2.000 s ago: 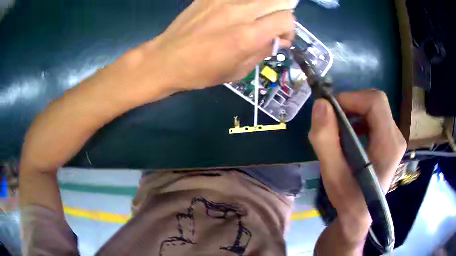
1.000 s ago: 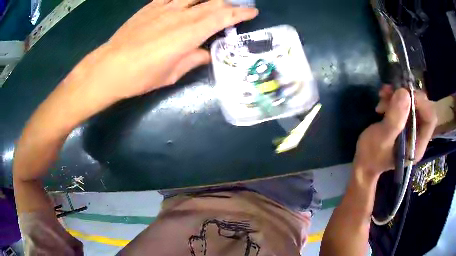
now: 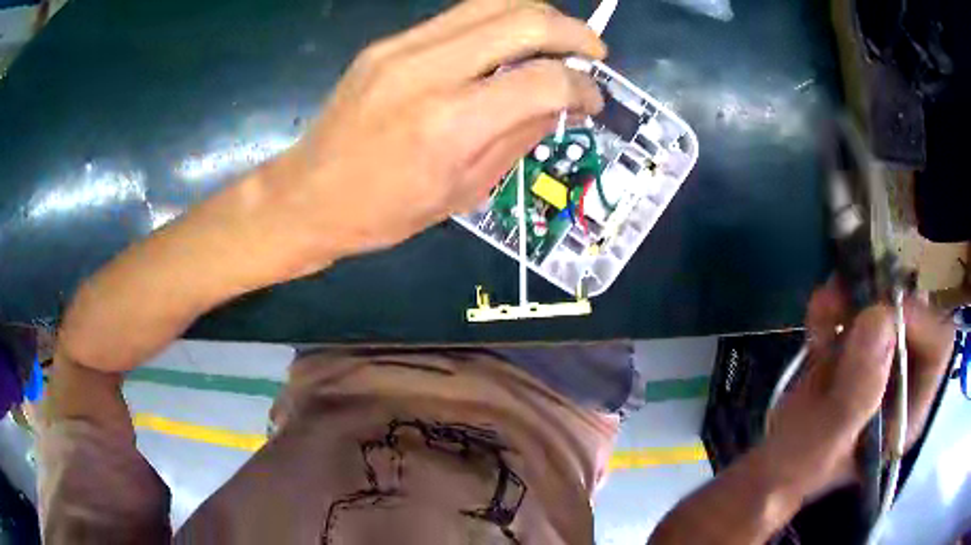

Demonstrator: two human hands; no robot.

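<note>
A white socket housing lies tilted like a diamond on the dark green mat, open side up. Inside are a green circuit board with a yellow block, and red, blue and green wires. A brass contact strip hangs outside on a white wire near the mat's front edge. My left hand holds the housing's upper left side and covers that part; white wire ends show at its fingertips. My right hand, blurred, grips the dark soldering iron with its pale tube at the right.
The dark green mat ends in front of my body. A wooden-edged holder and dark items stand at the right. A bit of clear plastic shows at the top edge. A dark box is below the mat.
Since one second ago the housing has turned to a diamond angle and my left hand has moved right over its upper left. My right hand stays at the right, slightly lower.
</note>
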